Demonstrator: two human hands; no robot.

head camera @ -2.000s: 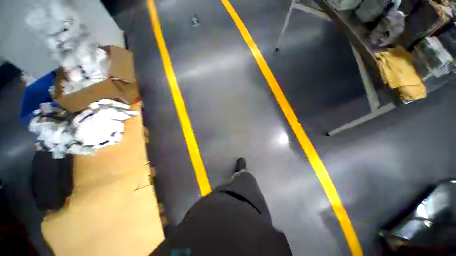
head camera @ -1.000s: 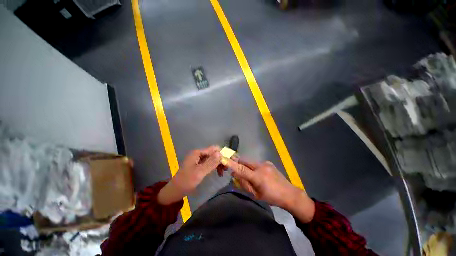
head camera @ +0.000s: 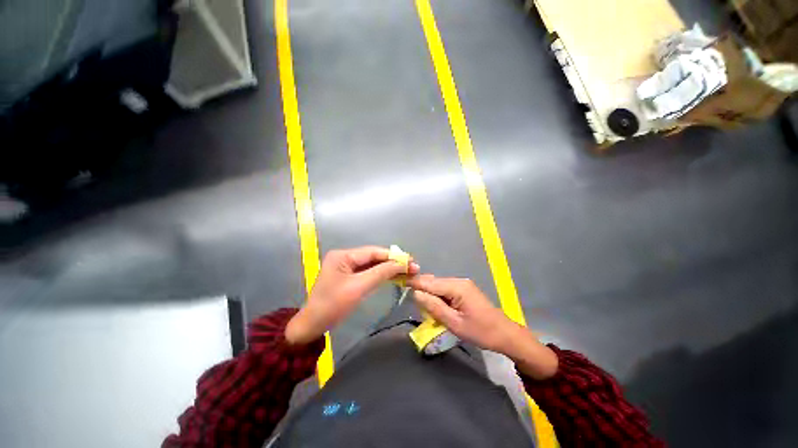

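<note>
My left hand (head camera: pixel 344 287) holds a small yellow tape strip (head camera: pixel 399 255) between thumb and fingers, in front of my waist. My right hand (head camera: pixel 464 312) meets it from the right, its fingertips close to the strip. A yellow tape roll (head camera: pixel 429 339) with a pale core hangs under my right hand, near the apron; how it is held is partly hidden. A small pale, pointed bit shows between the hands. Both hands are bare.
My dark grey apron (head camera: pixel 394 398) is below. Yellow lane lines (head camera: pixel 461 140) run along the grey floor. A pale board or cart (head camera: pixel 604 44) with white cloth and a black disc stands upper right. A white surface (head camera: pixel 131 367) is lower left, dark equipment upper left.
The view has moved along the lane; the boxes and shelf from before are gone. Both hands, absent at first, stay together at the waist. The tape roll now shows clearly under the right hand.
</note>
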